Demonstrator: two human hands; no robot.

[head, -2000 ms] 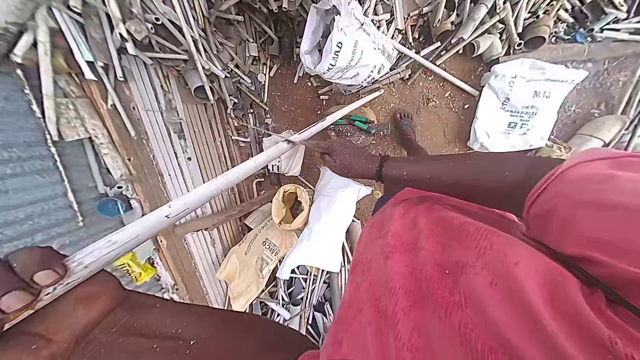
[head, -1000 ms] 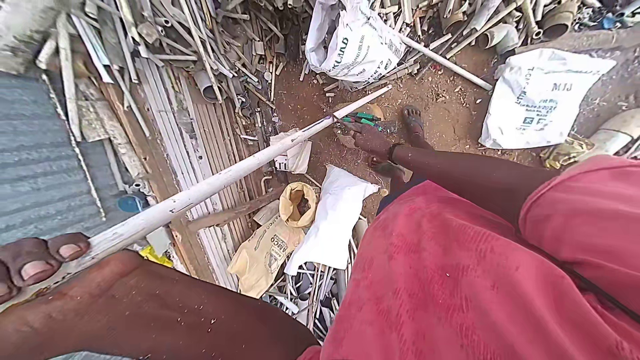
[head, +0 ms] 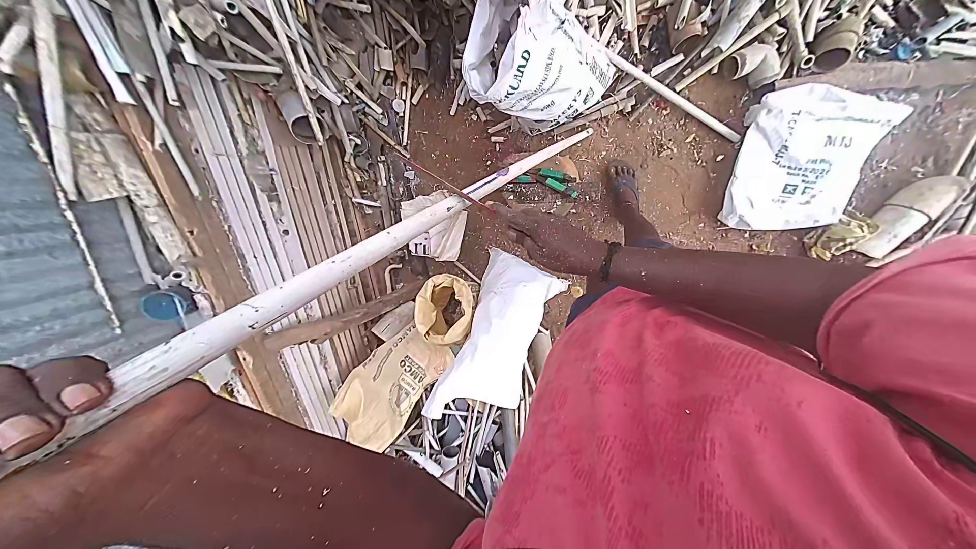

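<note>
My left hand (head: 57, 400), at the lower left, is closed around a long white plastic pipe (head: 305, 288). The pipe slants up and right over the ground. Near its far end, my right hand (head: 550, 240) holds a thin reddish strip (head: 435, 177), perhaps a saw blade, which crosses the pipe. The fingers partly hide how it is gripped. Several green-and-black objects (head: 555, 177), too small to identify, lie on the ground just beyond the right hand. A white sack (head: 492, 335) and an open yellowish sack (head: 393, 385) are below the pipe.
Cut pipes (head: 297, 114) are heaped at the upper left and along the top. White printed sacks stand at the top (head: 549, 76) and lie at the right (head: 812, 156). Corrugated metal (head: 46, 252) is at far left. A foot (head: 623, 183) is near the right hand.
My right hand has moved from nearer the pipe's far tip a second ago, back down and left. The thin strip shows more plainly now. My left hand still holds the pipe.
</note>
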